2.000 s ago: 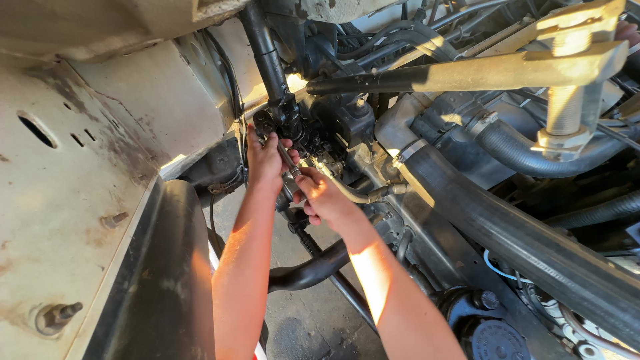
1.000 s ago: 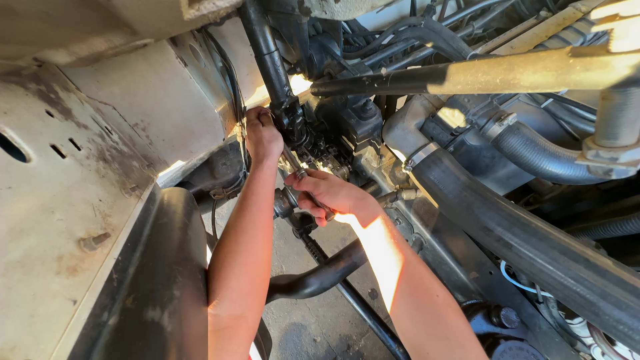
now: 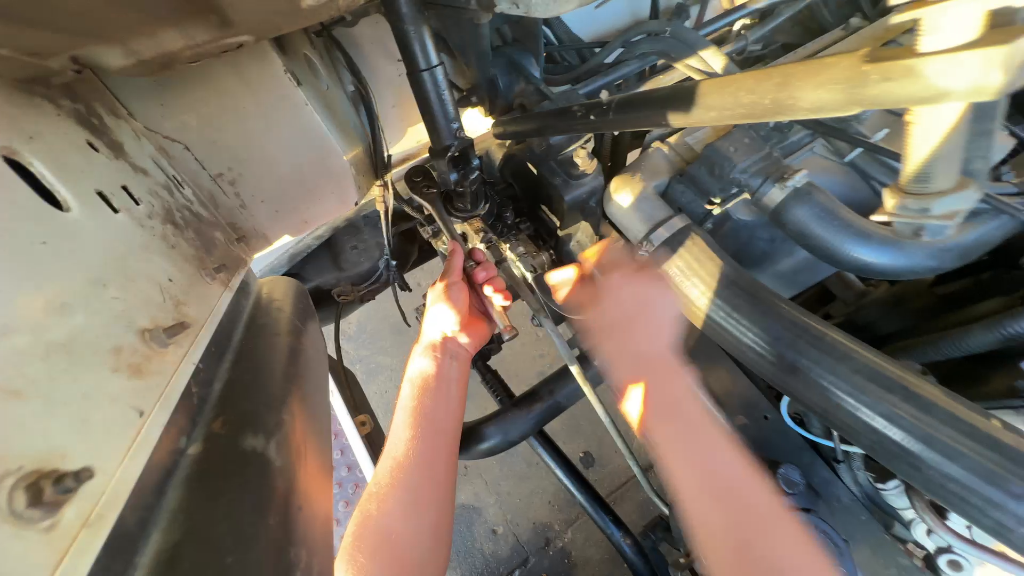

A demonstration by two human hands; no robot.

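Observation:
My left hand (image 3: 464, 304) is closed around the handle of a ratchet wrench (image 3: 436, 206). The wrench's round head lies up and to the left, against the dark joint (image 3: 460, 172) at the lower end of a black shaft (image 3: 428, 88). What the wrench head sits on is hidden. My right hand (image 3: 620, 296) is off the wrench, to its right, in front of a greasy metal assembly and near the large black hose (image 3: 760, 344). It is blurred, so whether its fingers are apart or hold anything does not show.
A dirty pale panel (image 3: 184, 264) with protruding bolts stands on the left, beside a dark cylinder (image 3: 232, 432). Thin cables (image 3: 384, 208) hang near the wrench. A long bar (image 3: 744, 100) crosses the upper right. A curved black pipe (image 3: 528, 412) and a thin rod (image 3: 596, 400) run below.
My right hand has come off the wrench handle and moved to the right. My left hand has moved from up beside the wrench head down onto the handle.

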